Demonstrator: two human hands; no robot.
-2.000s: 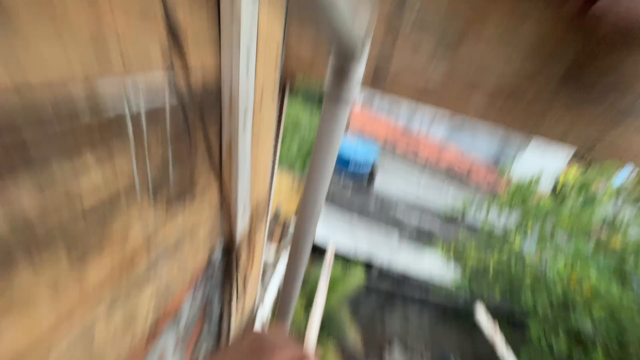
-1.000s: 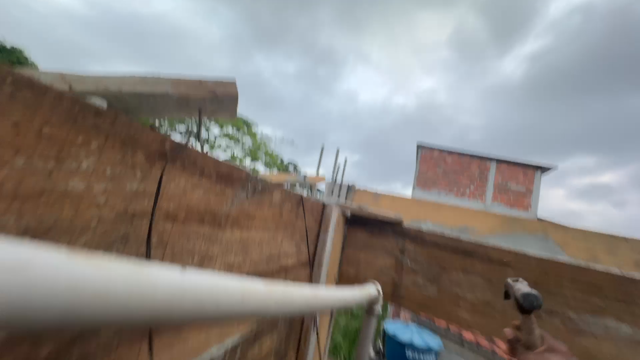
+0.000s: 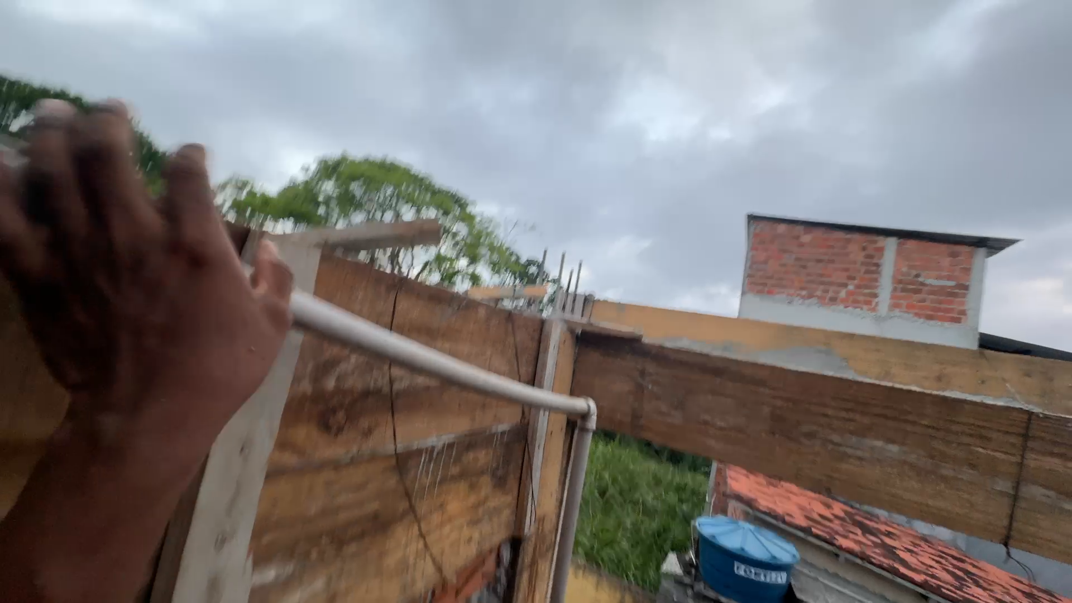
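My left hand [image 3: 159,276] is raised at the left, its back toward me and its fingers apart and partly blurred. Just beyond it runs a white plastic pipe [image 3: 435,360], which slopes down to an elbow at the corner and turns down along a wooden post. Whether the palm touches the pipe or the board behind is hidden. Stained wooden formwork boards [image 3: 335,419] stand behind the pipe, with a pale upright batten [image 3: 226,486] beside my wrist. My right hand is out of the frame.
Steel rebar ends [image 3: 571,276] stick up at the corner. A long formwork beam [image 3: 796,410] crosses to the right. Below lie a blue water tank [image 3: 744,557] and a red tiled roof [image 3: 879,536]. A brick structure [image 3: 816,264] rises behind.
My left hand has come into view at the left. The hand with a hammer, seen at the lower right one second ago, is out of view. The view has swung up from the ground below.
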